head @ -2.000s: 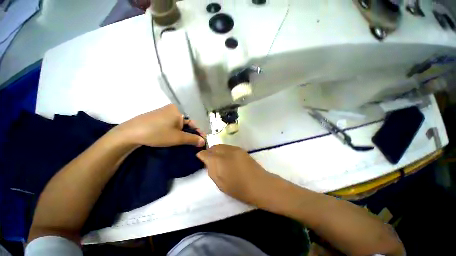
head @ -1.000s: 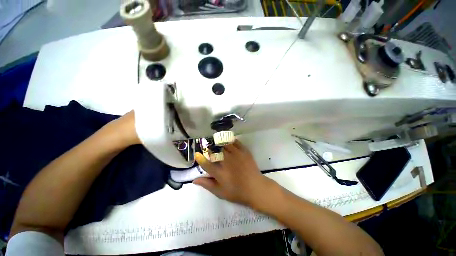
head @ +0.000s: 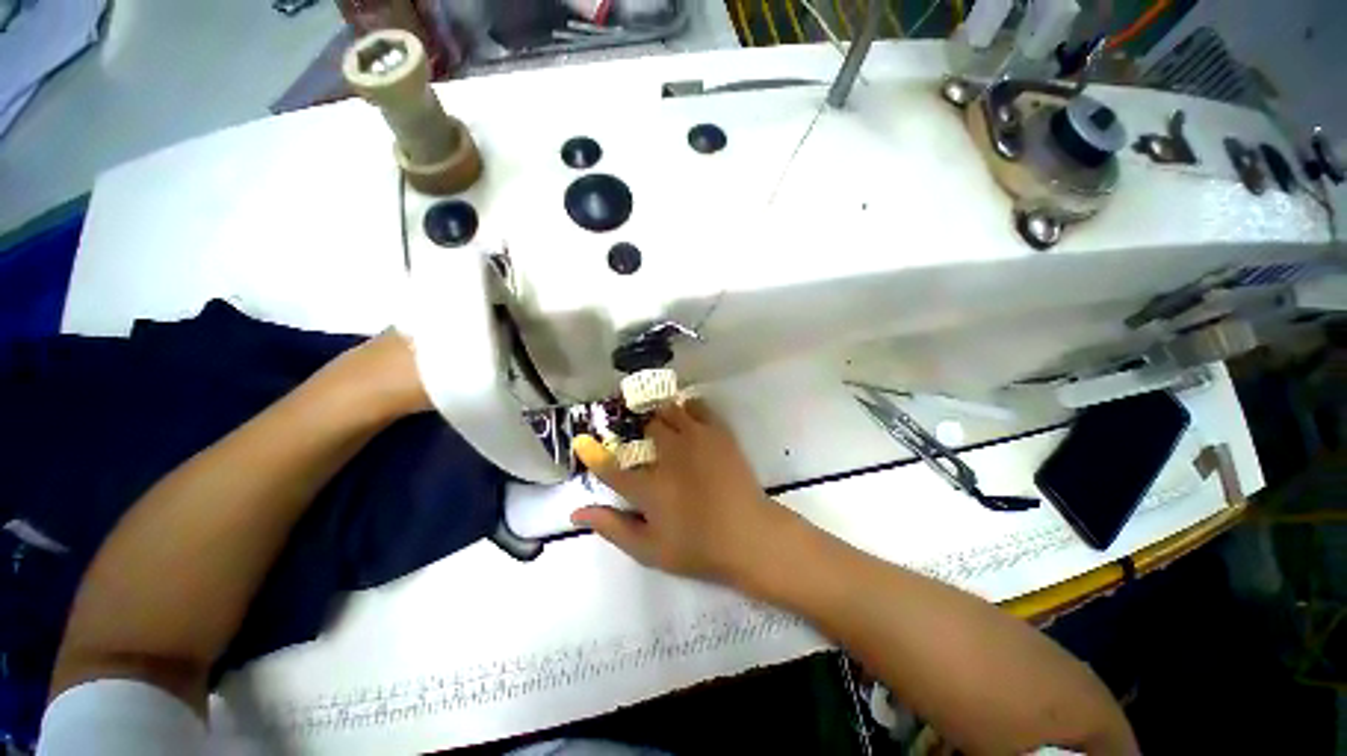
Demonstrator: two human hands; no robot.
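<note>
The dark navy garment [head: 355, 502] lies on the machine table at the left, its right end under the sewing machine's head [head: 458, 347]. A white piece [head: 544, 508] shows at its right end, beside the needle area. My left forearm crosses the garment and my left hand is hidden behind the machine head. My right hand [head: 672, 495] is at the needle area [head: 591, 428], fingers bent around the cream knobs [head: 650, 390], with its index fingertip beside the presser-foot parts. Whether it grips anything is unclear.
Snips [head: 931, 448] and a white stick lie right of the needle. A black phone [head: 1115, 465] lies at the table's right end. A printed ruler [head: 488, 682] runs along the front edge. A blue bin [head: 37, 281] is at the far left. A tray stands behind the machine.
Since the oldest frame, my left hand has gone behind the machine head and my right hand has moved up to the knobs and needle. The view has shifted. Little differs from one second ago.
</note>
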